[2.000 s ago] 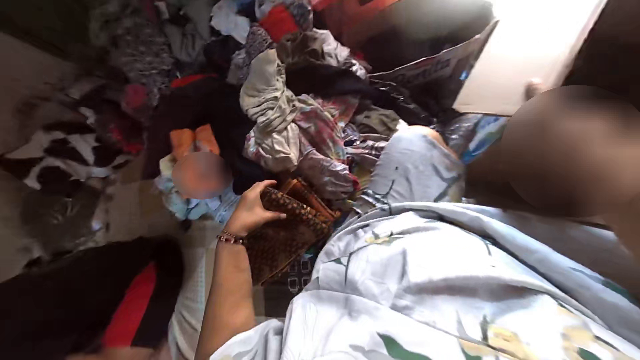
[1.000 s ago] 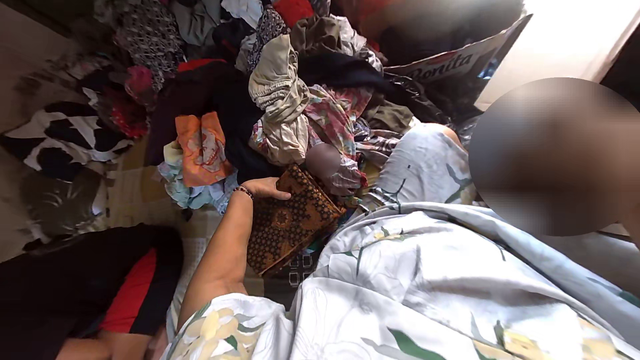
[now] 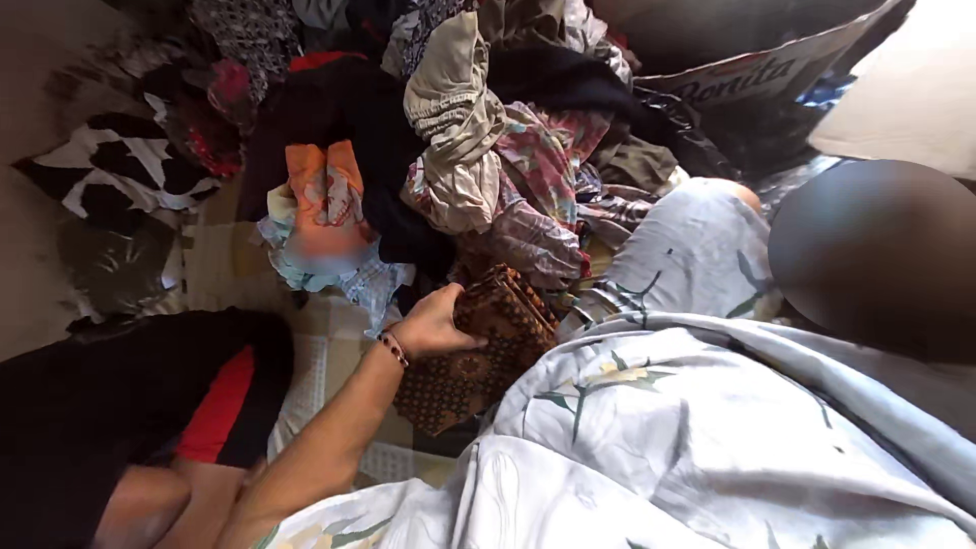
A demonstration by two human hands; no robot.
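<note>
My left hand (image 3: 438,324), with a beaded bracelet at the wrist, grips the upper left part of a folded brown and black batik-patterned cloth (image 3: 473,370). The thumb lies over its patterned face and the fingers go behind its edge, mostly hidden. Stacked folds show at the cloth's upper right. The cloth is beside the lap, which a white garment with a leaf and flower print (image 3: 656,427) covers. My right hand is not seen.
Beyond the cloth is a heap of clothes, with a beige garment (image 3: 457,137) and a floral one (image 3: 537,156). Orange folded clothing (image 3: 324,198) lies left of it. A printed cardboard box (image 3: 762,84) stands at upper right. Another person (image 3: 145,396) in black and red is at lower left.
My left hand keeps its hold on the batik cloth. More of the cloth's patterned face shows than two seconds ago, when it looked darker and more tilted.
</note>
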